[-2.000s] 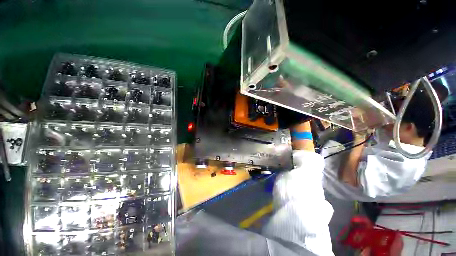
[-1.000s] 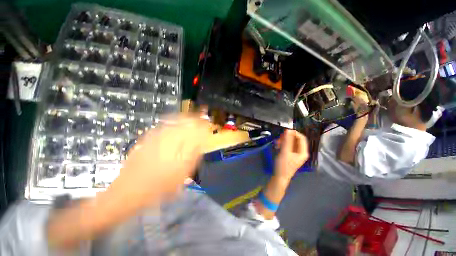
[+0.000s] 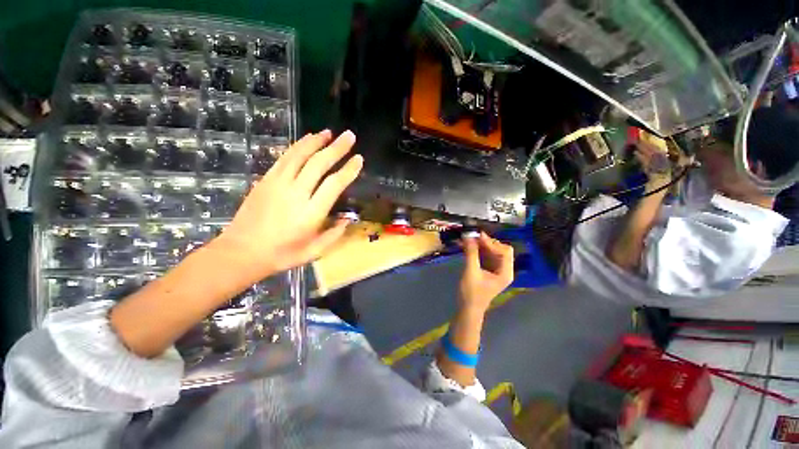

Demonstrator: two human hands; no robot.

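My left hand point(image 3: 293, 206) is open and empty, fingers spread, over the right edge of the clear blister tray point(image 3: 166, 167). Its thumb is beside a pale push button point(image 3: 349, 216) on the machine front. My right hand point(image 3: 484, 274), with a blue wrist band, is half curled with a fingertip at another pale button point(image 3: 470, 235); no part shows in it. A red button point(image 3: 400, 223) lies between the hands. The black machine point(image 3: 429, 195) has an orange nest point(image 3: 427, 98) with a black centre. Dark parts sit in the tray pockets.
A clear cover point(image 3: 604, 66) stands above the machine. A wooden board point(image 3: 372, 257) is under its front. A white card point(image 3: 17, 174) lies left of the tray. Another person's white sleeve point(image 3: 688, 241) is at right. Red containers point(image 3: 657, 377) stand on the floor.
My right hand has come back from the fixture side to the machine's front right button. My left hand has come into view and moved up beside the left button.
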